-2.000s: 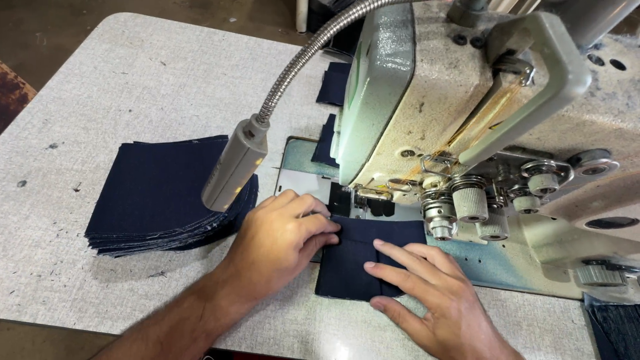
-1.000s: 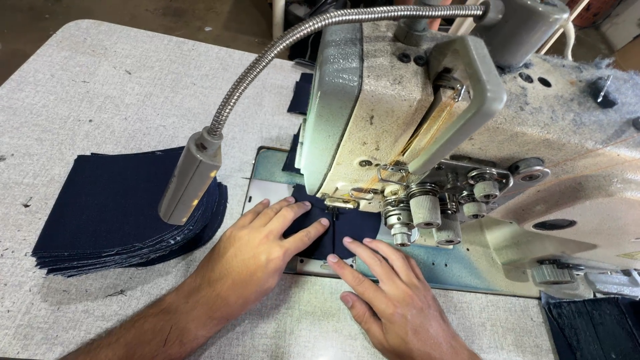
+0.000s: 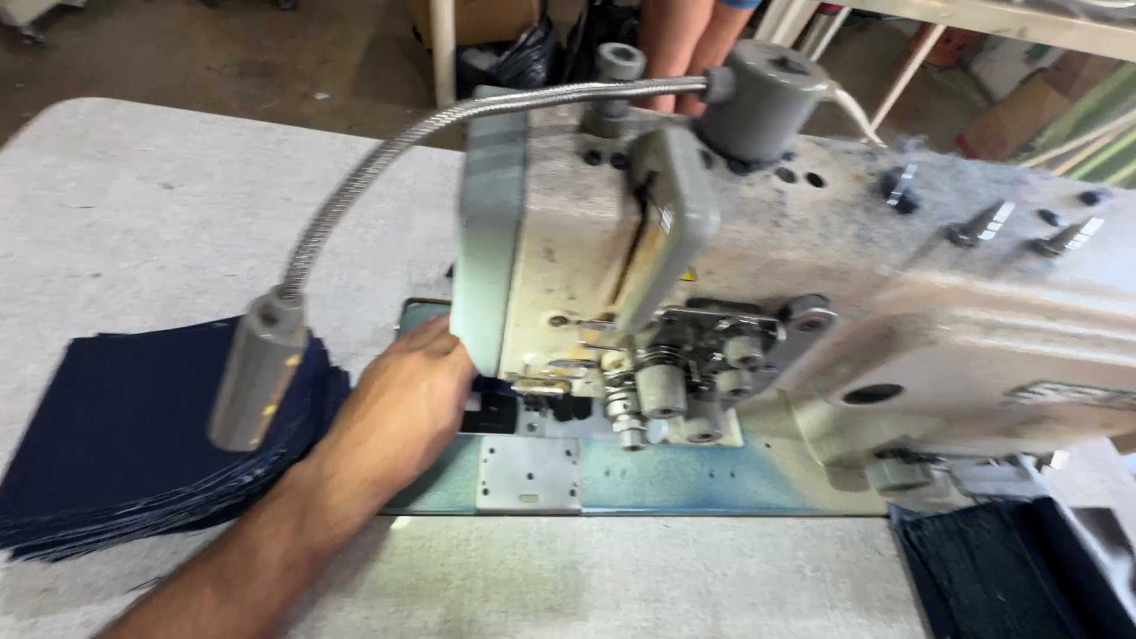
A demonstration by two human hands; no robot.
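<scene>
My left hand [image 3: 413, 390] reaches beside the needle end of an industrial sewing machine [image 3: 577, 257]; its fingertips are hidden behind the machine's head. A bit of dark navy fabric [image 3: 493, 385] shows behind the presser foot [image 3: 537, 399], close to those fingers; whether they grip it cannot be told. Bare metal shows at the needle plate [image 3: 530, 475] in front of the foot. My right hand is out of view. To the left of my left arm lies a stack of navy fabric pieces [image 3: 133, 417].
A grey lamp [image 3: 257, 373] on a flexible metal neck [image 3: 355, 177] hangs over the stack. More dark fabric pieces [image 3: 985, 568] lie at the right front of the worktable [image 3: 710, 568]. Behind the machine stand a person's legs [image 3: 674, 53], a black plastic bag [image 3: 524, 53] and a metal frame.
My left hand has moved from in front of the presser foot to beside and behind it. My right hand has left the view. The fabric panel no longer shows in front of the foot. The view has shifted.
</scene>
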